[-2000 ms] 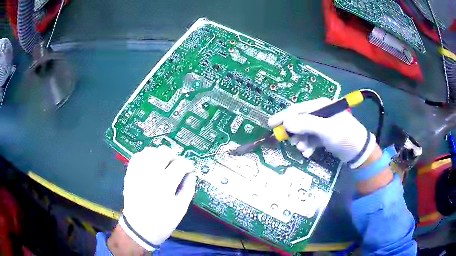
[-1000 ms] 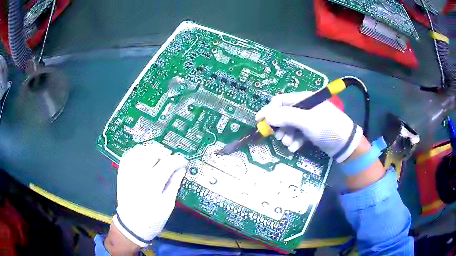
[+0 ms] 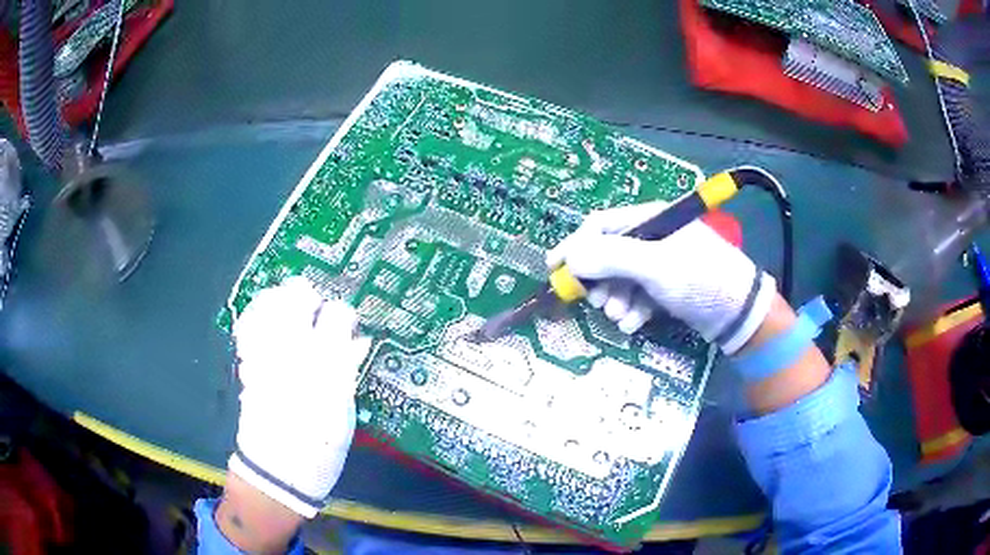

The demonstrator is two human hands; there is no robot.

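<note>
A large green circuit board (image 3: 434,228) lies solder side up, turned at an angle, with silvery tinned areas. Under its near edge shows a red pad (image 3: 434,468). My right hand (image 3: 673,271), in a white knit glove, holds the soldering iron (image 3: 678,214) like a pen. The iron's dark tip points down-left at the silvery area near the board's middle; whether it touches is hard to tell. My left hand (image 3: 299,379), gloved, is over the board's left near edge with fingers bunched. Whether it holds a thin wire cannot be made out.
Right of the board stands an iron stand (image 3: 868,309) with a whitish lump. Beyond it are a black round holder (image 3: 972,379) and a red base (image 3: 934,407). A clear funnel (image 3: 105,222) is at left. Boards on red pads (image 3: 749,65) and a finned heatsink (image 3: 834,74) lie at the back.
My left hand has moved left and slightly up, away from the iron's tip, uncovering more of the board. The iron has shifted slightly left in the view, still held in my right hand.
</note>
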